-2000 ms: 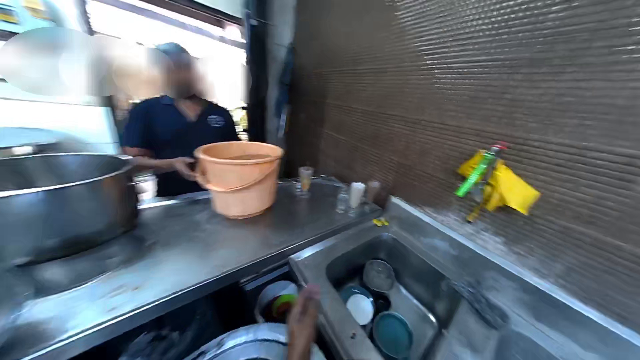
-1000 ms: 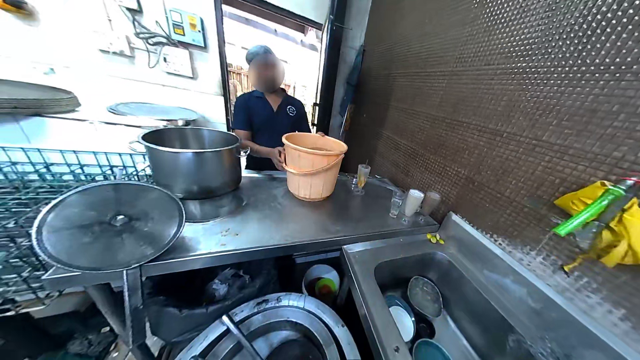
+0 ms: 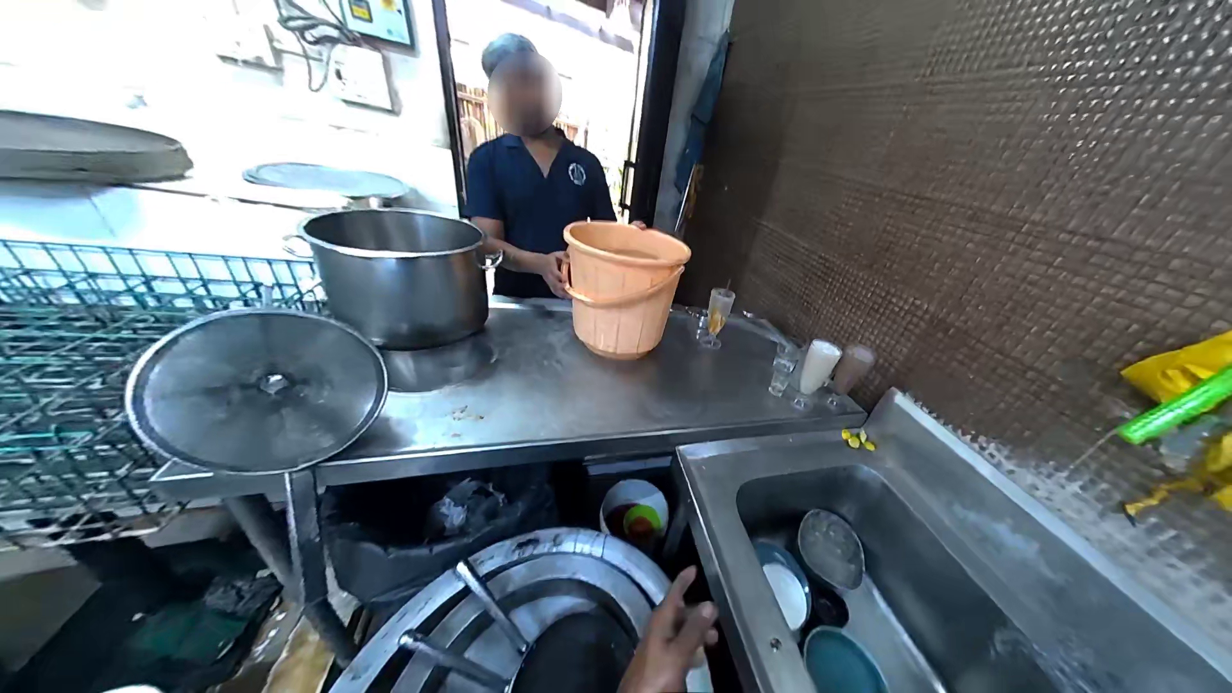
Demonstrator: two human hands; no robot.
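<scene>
My right hand [image 3: 669,635] is at the bottom centre, empty, fingers apart, beside a round metal machine [image 3: 577,556] with a dark centre and metal handles. My left hand is out of view. Across the steel counter [image 3: 539,404], a person in a dark blue shirt [image 3: 544,192] stands with a hand at the side of an orange plastic bucket [image 3: 621,298]. Left of the bucket is a large steel pot [image 3: 404,294]; a round metal lid [image 3: 260,390] leans at the counter's left end. Right of my hand, a steel sink [image 3: 717,539] holds bowls and dishes [image 3: 831,549].
Several glasses [image 3: 818,366] stand at the counter's right end, near small yellow pieces [image 3: 859,440] by the sink. A green wire rack [image 3: 58,385] is at left. Below the counter are a black-lined bin [image 3: 423,558] and a white bucket [image 3: 635,510]. A textured wall [image 3: 914,192] rises at right.
The view has swung left from two seconds ago. My right hand, seen then and out of view one second ago, is back at the bottom. The person stays beside the orange bucket.
</scene>
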